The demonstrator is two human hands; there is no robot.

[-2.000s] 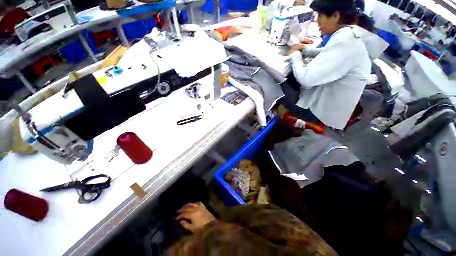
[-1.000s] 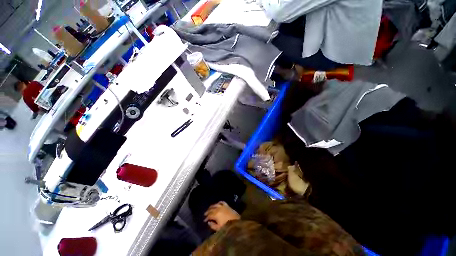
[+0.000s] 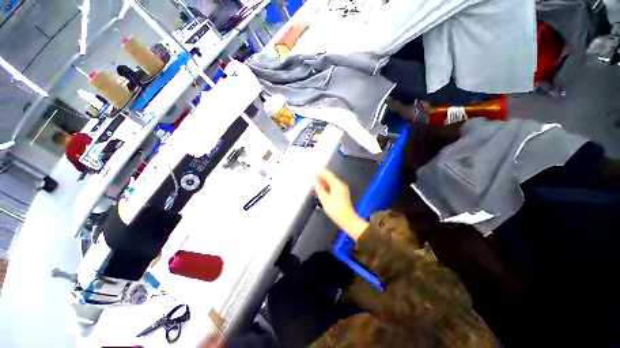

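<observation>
My right hand [image 3: 334,198] is raised at the front edge of the white sewing table [image 3: 234,234]; nothing shows in it and its fingers are loosely bent. A small skin-coloured part at the bottom edge looks like my left hand [image 3: 211,342], mostly cut off. A dark red thread cone [image 3: 197,266] lies on the table. Black-handled shears [image 3: 170,323] lie below it. Small dark snips [image 3: 257,198] lie left of my right hand. The white sewing machine [image 3: 204,139] stands behind them.
A snack jar [image 3: 279,112] stands by the machine's end. Grey fabric [image 3: 333,81] drapes over the neighbouring table. A blue crate [image 3: 381,187] is right of my hand, with grey pieces [image 3: 476,170] and a red-orange roll [image 3: 469,111] beyond. Another person's pale garment [image 3: 479,51] shows at top.
My right hand has risen from low beside the table to the table's edge. A bit of skin has appeared at the bottom edge. The view has shifted, and the lower red cone has nearly left it.
</observation>
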